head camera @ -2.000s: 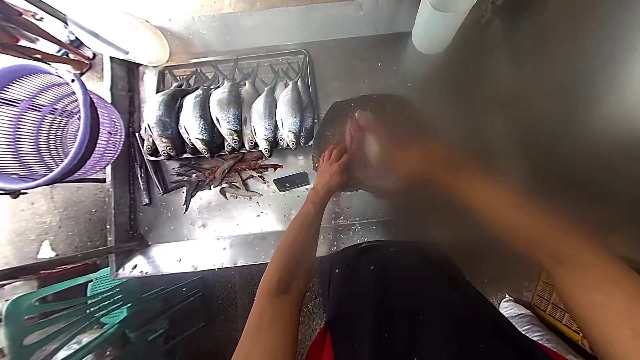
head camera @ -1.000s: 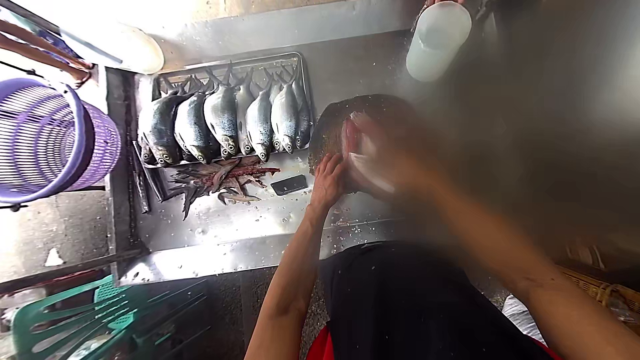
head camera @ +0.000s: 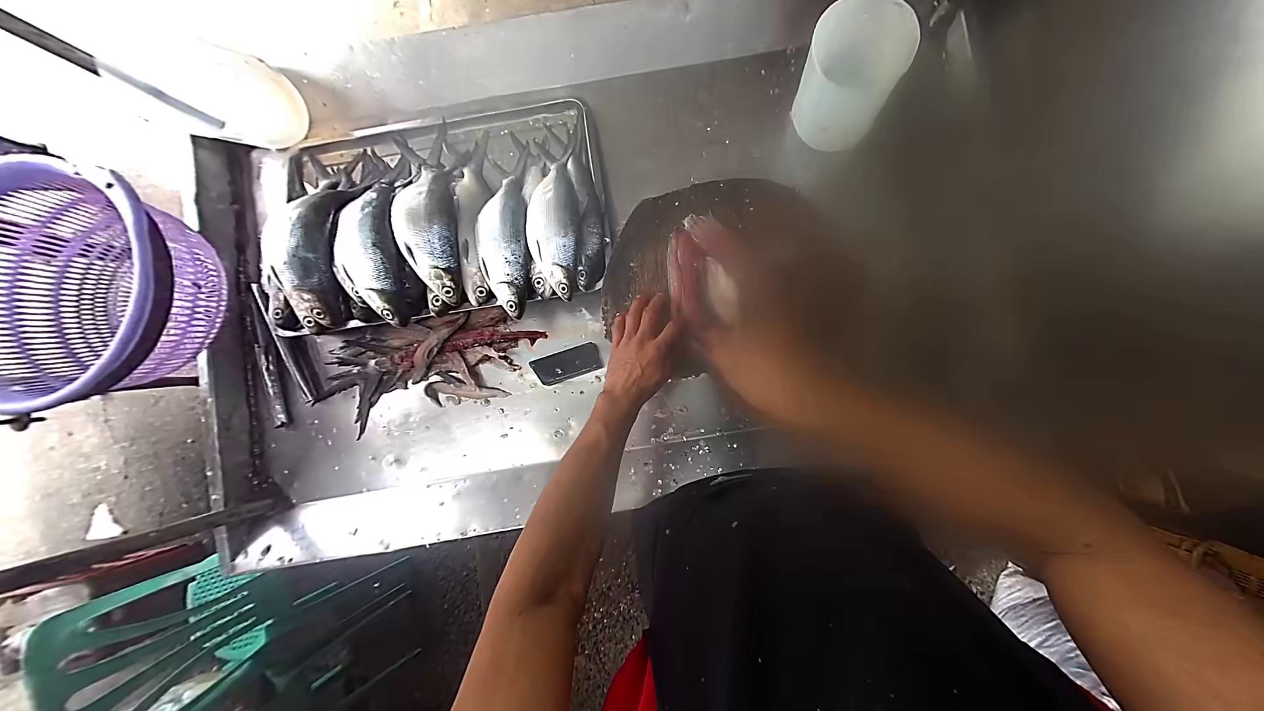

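A round wooden chopping block [head camera: 647,237] stands on the metal table. On it lies a pale and reddish piece, apparently opened fish [head camera: 688,275], partly hidden by my hands. My left hand [head camera: 642,346] rests at the block's near left edge, its fingertips at the piece. Over the block is my right hand [head camera: 755,316], blurred; what it grips cannot be made out. To the left, several whole silvery fish [head camera: 430,232] lie side by side on a metal tray [head camera: 595,188], tails toward the far side. Cut fins and reddish scraps [head camera: 425,360] lie below the tray.
A dark flat rectangular object [head camera: 566,364] lies between scraps and block. A white plastic container [head camera: 854,74] stands beyond the block. Purple baskets [head camera: 148,286] are left of the table, a green plastic chair [head camera: 128,632] below them. Haze blurs the right side.
My left hand stays at the block's near left edge. My right hand stays over the block, blurred in every frame. The fish on the tray and the scraps look unchanged.
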